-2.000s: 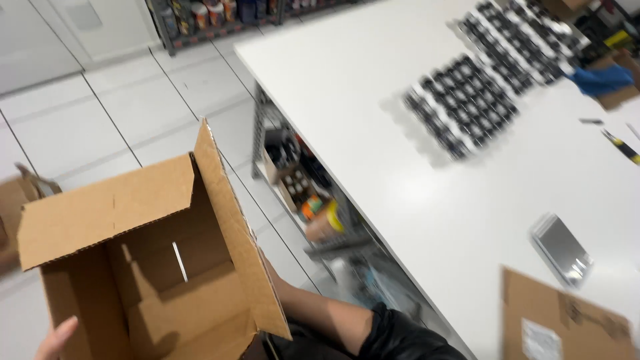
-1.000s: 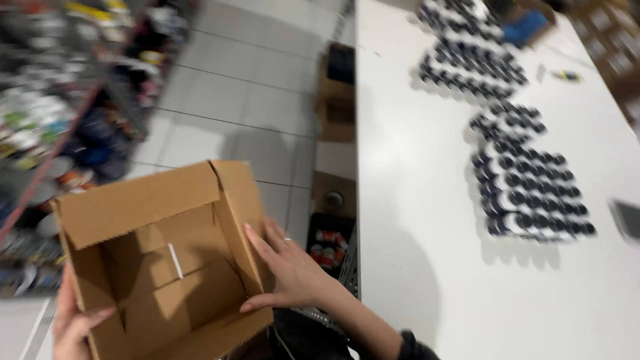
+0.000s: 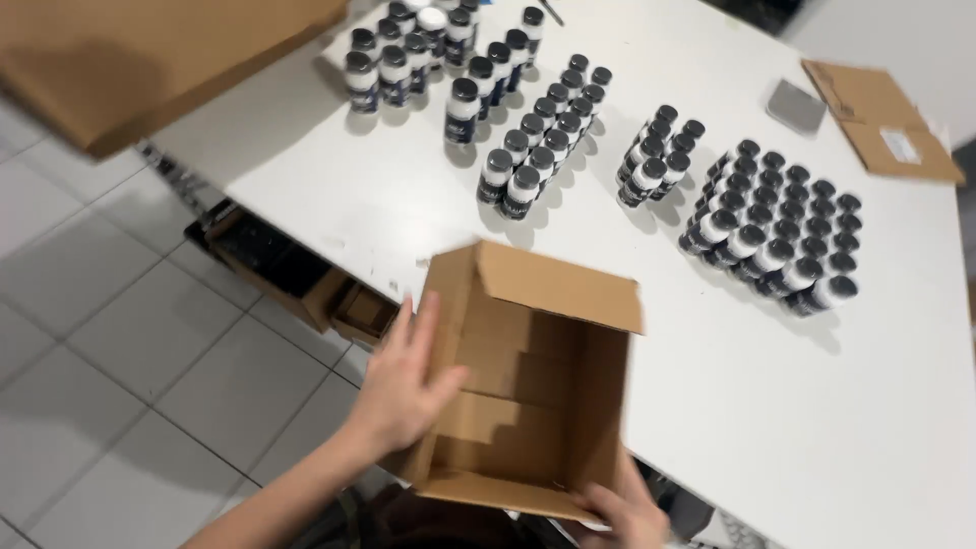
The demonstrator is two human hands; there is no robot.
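Note:
Between my hands is a cardboard box, its top open toward me and its inside bare. My left hand grips its left wall, fingers along the outer flap. At the lower right corner, my right hand holds the box's wall, partly blurred. The box's upper part overlaps the near edge of the white table; whether it touches is not plain. Beyond it stand white bottles with black caps in groups: a dense block at right, a small cluster, a double row and looser ones at upper left.
A large cardboard box fills the upper left, over the table's corner. At the far right lie a flattened cardboard piece with a label and a grey flat device. Under the table are cartons, beside a tiled floor.
The view has swung strongly. The box, held over the floor beside the table earlier, is now at the table's near edge, still between both hands.

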